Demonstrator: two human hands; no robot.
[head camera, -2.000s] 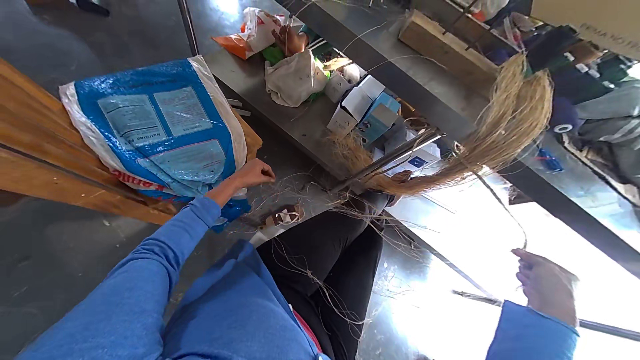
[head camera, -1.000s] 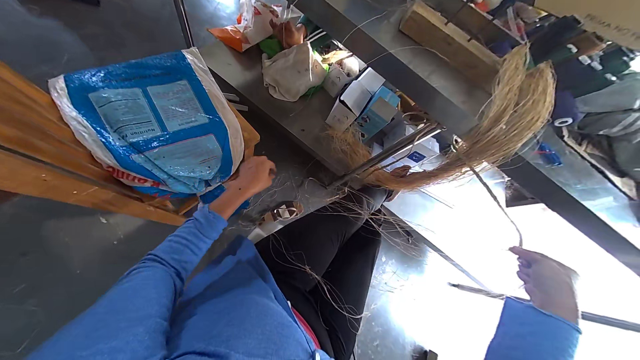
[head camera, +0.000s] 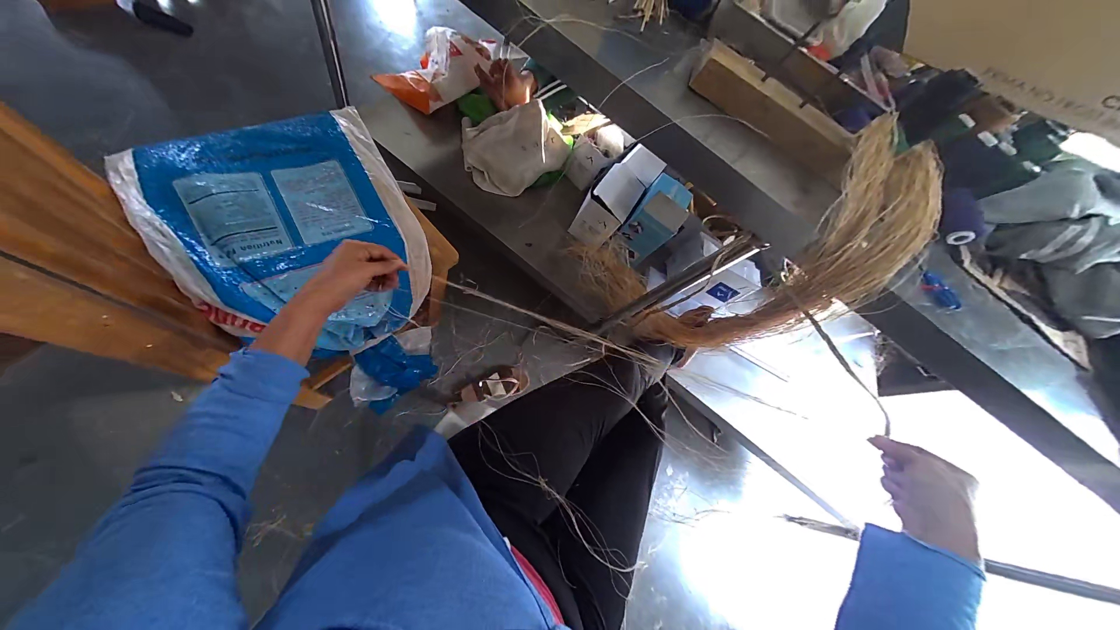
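Note:
A large bundle of tan plant fibre (head camera: 875, 236) rests across a metal bar (head camera: 691, 278) and the table frame, its loose strands trailing over my lap. My left hand (head camera: 363, 267), in front of a blue and white plastic sack (head camera: 262, 201), pinches the end of thin fibres that stretch toward the bundle. At the right, my right hand (head camera: 932, 490) pinches the lower end of a dark, thin cord (head camera: 844, 359) that runs up to the bundle.
Small boxes (head camera: 652, 219) and a pale cloth bag (head camera: 514, 149) lie on the metal shelf. Another person's hand (head camera: 507, 83) is by an orange and white bag (head camera: 437, 70). A wooden box (head camera: 766, 96) sits further back. The sack covers a wooden chair (head camera: 122, 306).
My left hand has risen from the lower edge of the sack, and fibres now stretch from it toward the bundle. My right hand has hardly moved.

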